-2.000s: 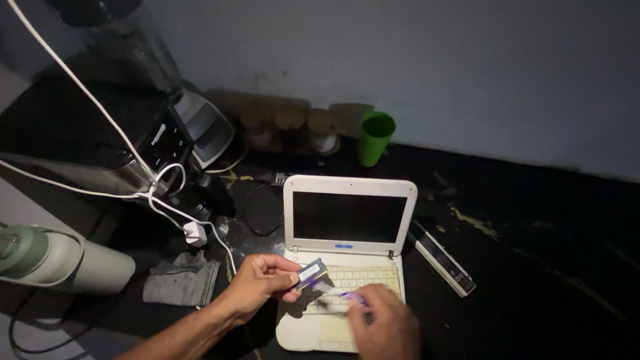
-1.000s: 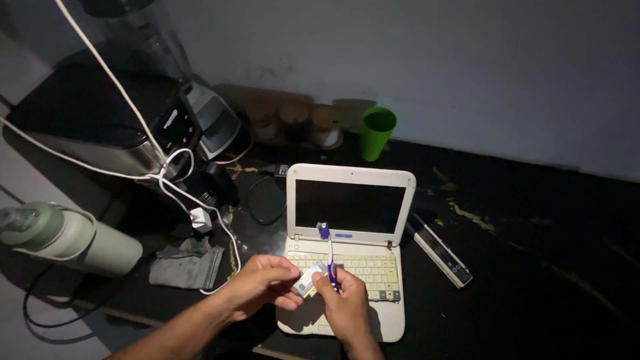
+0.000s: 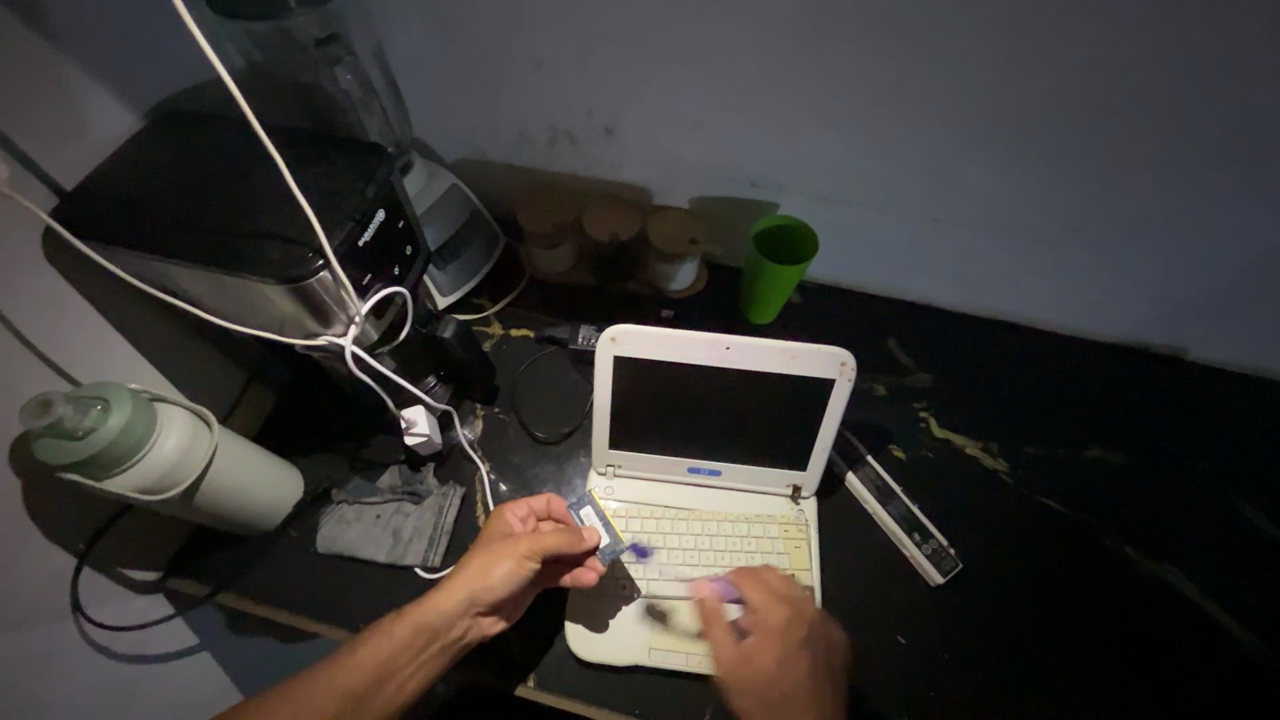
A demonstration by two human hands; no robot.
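Observation:
My left hand point(image 3: 535, 555) pinches a small memory module point(image 3: 597, 528) with a pale label, above the left side of the keyboard. Blurred by motion, my right hand point(image 3: 775, 635) grips a purple and white toothbrush point(image 3: 715, 590) over the touchpad area. The brush's purple head is near the module's lower right edge; whether they touch I cannot tell. Beneath both hands lies a small white laptop point(image 3: 725, 345), its lid raised and its screen dark. To the right of the laptop rests a long, narrow laptop battery point(image 3: 900, 515).
A green cup point(image 3: 778, 270) and several lidded jars point(image 3: 675, 250) stand by the wall. At the left are a black appliance point(image 3: 230, 200), a blender base point(image 3: 455, 235), a pale bottle point(image 3: 220, 470), a folded grey cloth point(image 3: 390, 520), a white charger point(image 3: 420, 430) and loose cables.
One second ago my right hand was close to my left with the brush upright; now it is lower and farther right, with the brush tilted left. My left hand still holds the module.

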